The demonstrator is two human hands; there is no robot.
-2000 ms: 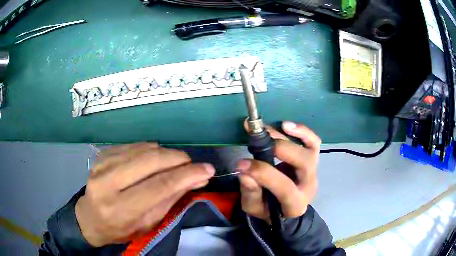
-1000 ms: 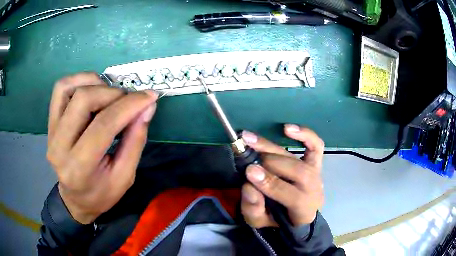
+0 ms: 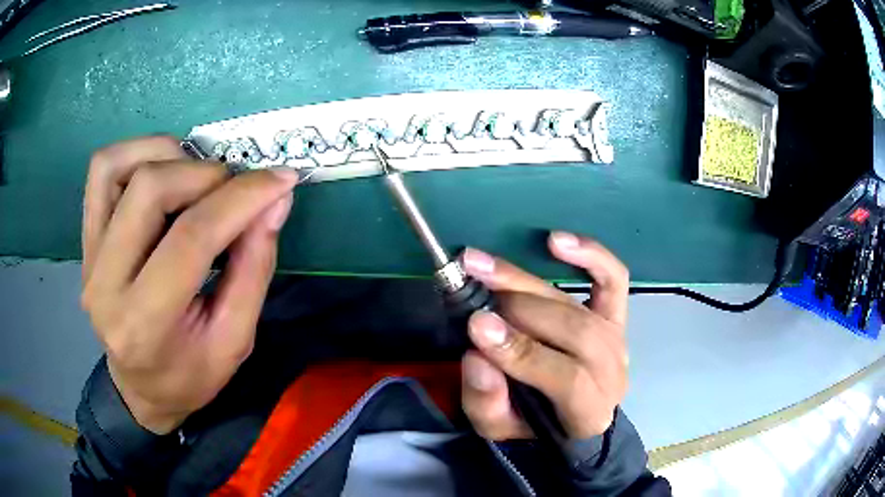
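Note:
A white, slightly curved LED strip board in its holder [image 3: 485, 150] lies flat on the green mat, with a row of several small joints. My right hand [image 3: 548, 340] holds the soldering iron [image 3: 415, 214] by its black handle. The iron's fine tip is at the strip, near its middle-left joints. My left hand [image 3: 180, 277] pinches a thin solder wire [image 3: 309, 175] between thumb and forefinger at the strip's lower edge. The hand hides the strip's lower left corner. Whether the tip touches a joint cannot be told.
A black pen [image 3: 505, 27] lies beyond the strip. Slim tweezers [image 3: 92, 26] are upper left. A tray with a yellow sponge [image 3: 735, 146] is at right, beside the black iron stand [image 3: 788, 68]. The station [image 3: 846, 218], black cord [image 3: 679, 290] and blue bin [image 3: 825, 313] are far right.
My left hand has risen from near my lap to the strip with the solder wire. The iron's tip has moved left along the strip. Over the last second both hands have shifted only slightly.

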